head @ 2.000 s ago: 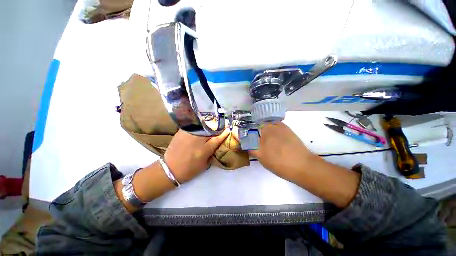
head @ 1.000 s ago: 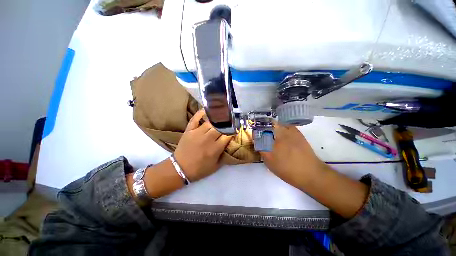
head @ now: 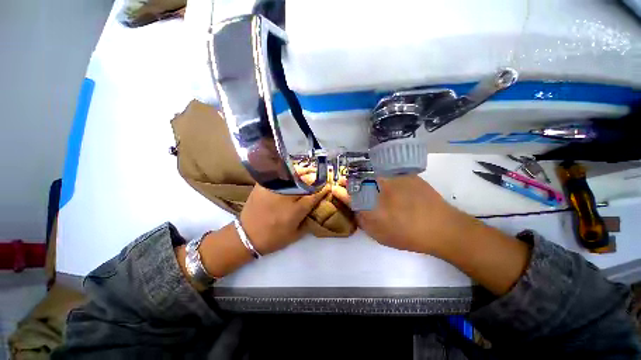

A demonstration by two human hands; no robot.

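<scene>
A khaki garment piece (head: 211,151) lies bunched on the white table, running under the lit head of the sewing machine (head: 436,49). My left hand (head: 274,218) grips the cloth just left of the needle area, fingertips close to the presser foot (head: 334,172). My right hand (head: 404,214) is right of the foot, its fingertips at the cloth's edge, partly hidden by the grey-blue guard (head: 364,195). The chrome loop (head: 242,91) hides part of the cloth. A small dark spot sits on the cloth's left edge.
Two thread snips (head: 520,184), small metal parts (head: 528,167) and a black-and-yellow screwdriver (head: 583,207) lie right of my right hand. A measuring tape (head: 344,304) runs along the front edge. Brown cloth (head: 151,10) lies far left; more khaki cloth (head: 53,320) is below left.
The whole view shifted right, then back left. My left hand's fingers moved off the cloth's top and now pinch nearer the foot. Both hands stay at the cloth.
</scene>
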